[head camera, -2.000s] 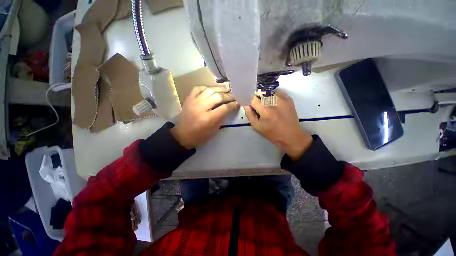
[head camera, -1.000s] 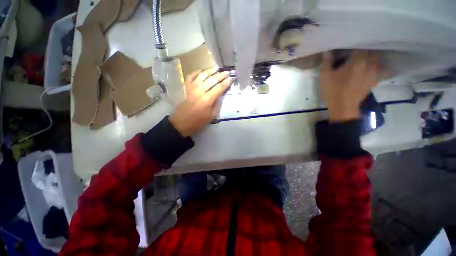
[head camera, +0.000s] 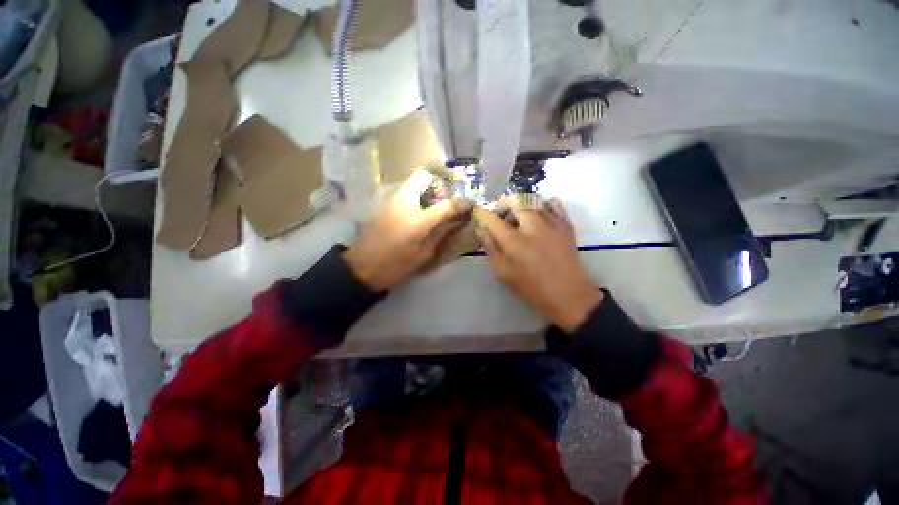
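A tan piece (head camera: 451, 245) lies at the needle area, partly under my fingers. My left hand (head camera: 402, 235) holds it from the left, fingertips just below the presser foot. My right hand (head camera: 537, 252) is on its right side, thumb and index finger near the left fingertips; its grip is partly hidden. The white-grey sewing machine head (head camera: 710, 84) spans the top of the view. The presser foot and needle are hard to make out in the glare. A small ribbed block (head camera: 528, 201) sits beside my right fingers.
Tan cut pieces (head camera: 271, 178) lie at the left of the white table (head camera: 246, 306). A gooseneck lamp (head camera: 350, 170) stands left of the needle. A black smartphone (head camera: 706, 222) lies on the right. Bins (head camera: 61, 395) with scraps are left of the table. A ribbed knob (head camera: 584, 116) is on the head.
My right hand has come back from under the machine head at the right to the needle area. A tan piece now shows between my hands. The view has shifted slightly.
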